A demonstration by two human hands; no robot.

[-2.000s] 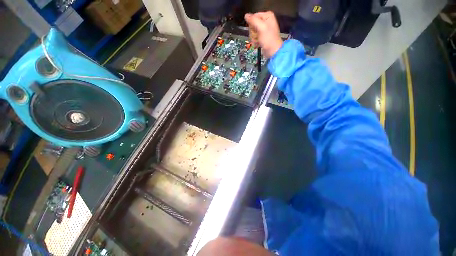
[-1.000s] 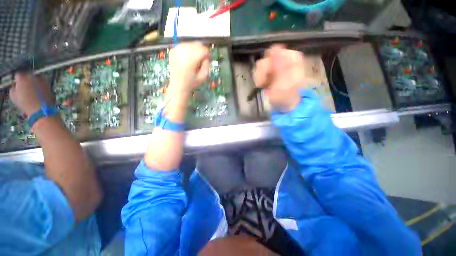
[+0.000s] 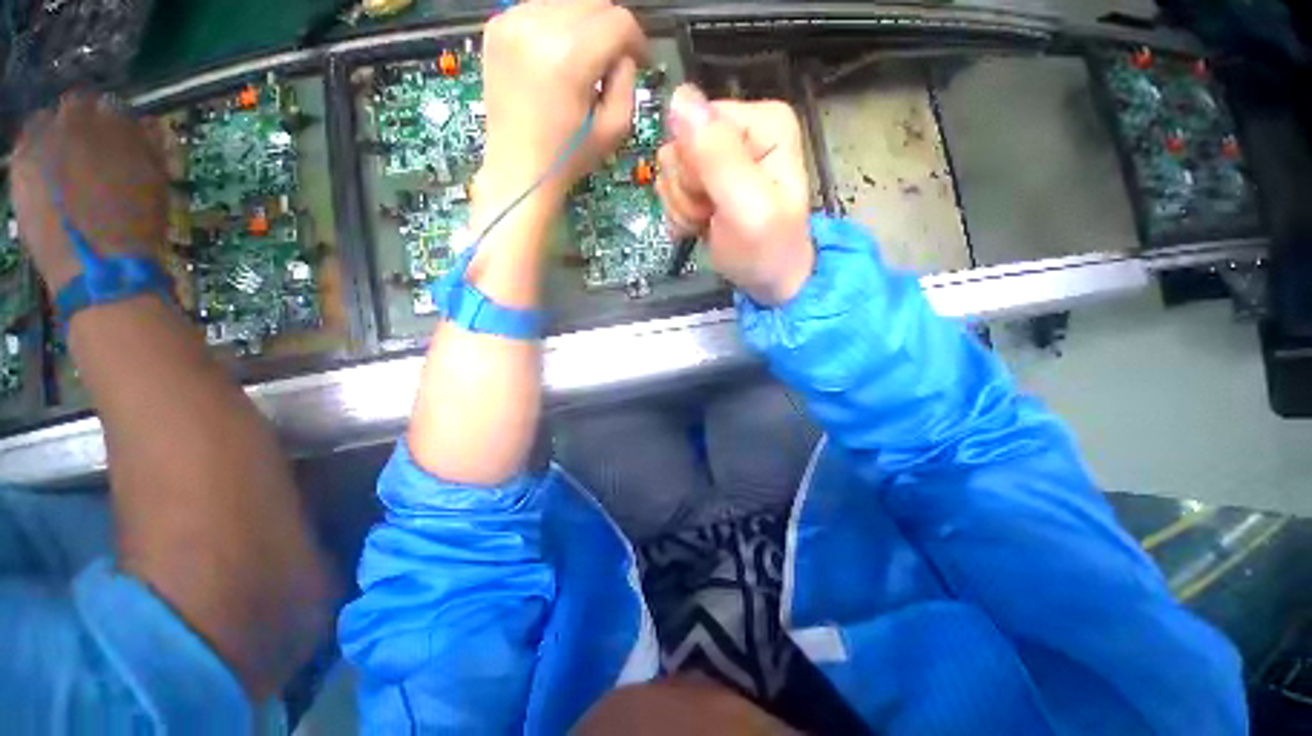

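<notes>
Green circuit boards (image 3: 622, 230) with orange parts lie in a dark-rimmed carrier tray (image 3: 363, 216) in front of me. My left hand (image 3: 554, 94) is over the middle of this tray, fingers curled; whether it holds a small part is hidden. A blue wrist strap (image 3: 489, 312) with a thin cord is on my left wrist. My right hand (image 3: 738, 187) is closed in a fist, thumb up, over the tray's right side. A slim dark hand tool (image 3: 681, 259) shows below the fist, its tip low near the boards' right edge.
A shiny metal rail (image 3: 633, 357) runs between my body and the trays. Another person's strapped hand (image 3: 94, 187) is over the tray of boards at left. A pale, speckled surface (image 3: 885, 158) lies right of my tray. Another tray of boards (image 3: 1180, 158) is at far right.
My view has swung from the fan and the far-right tray to the tray in front of me. Since one second ago, my right hand has moved left over the boards, closer to my left hand.
</notes>
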